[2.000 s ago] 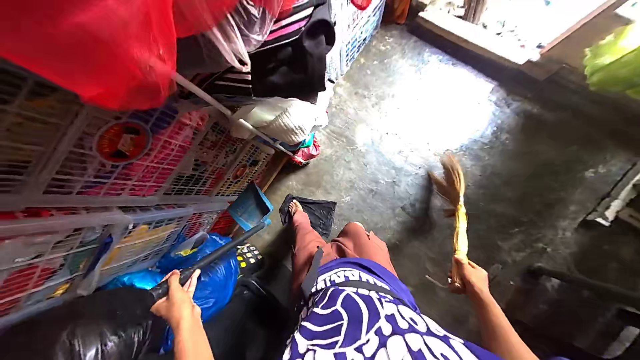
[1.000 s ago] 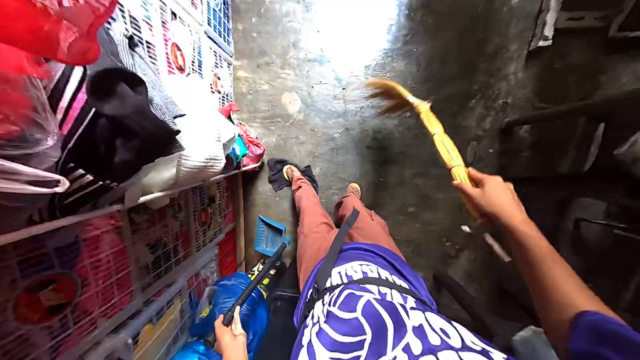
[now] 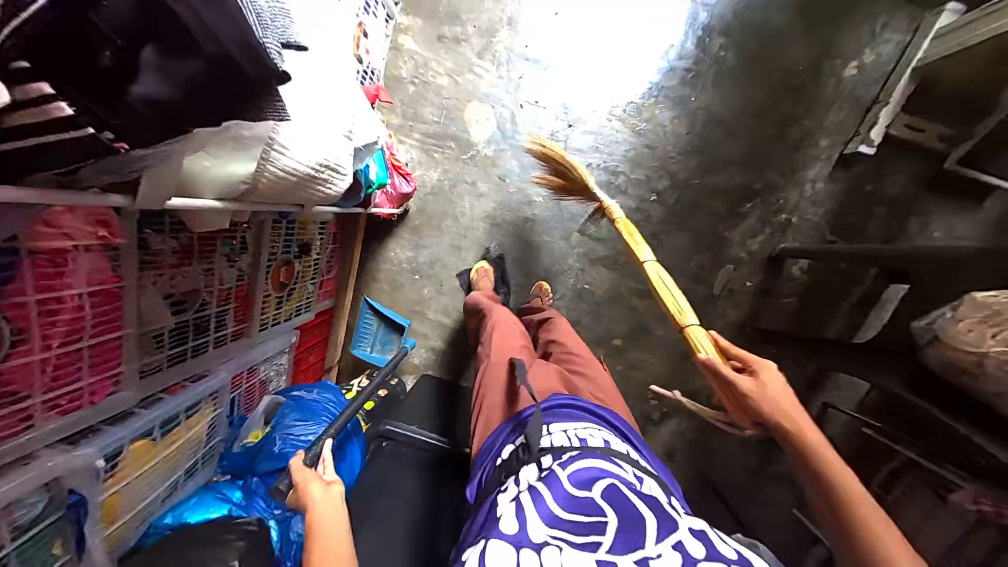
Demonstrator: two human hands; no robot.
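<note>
My left hand (image 3: 316, 480) is closed around the black handle of a blue dustpan (image 3: 379, 332), whose pan hangs at the left beside a wooden post. My right hand (image 3: 748, 386) grips the yellow bound handle of a straw broom (image 3: 657, 272). The broom's bristles (image 3: 563, 172) point up and left over the concrete floor; whether they touch it I cannot tell. A black cloth (image 3: 498, 276) lies under my foot on the left, and both feet wear sandals.
Plastic mesh baskets (image 3: 189, 276) stacked with clothes stand along the left. Blue plastic bags (image 3: 303, 425) and a black container (image 3: 409, 480) are near my left hand and legs. Dark furniture frames (image 3: 890, 252) and a wrapped bundle (image 3: 969, 335) are on the right. Small bits lie on the floor (image 3: 472, 181).
The view has swung down and toward the left side since two seconds ago. My right hand has raised the broom, whose bristles pointed more upright earlier. Both hands keep their holds.
</note>
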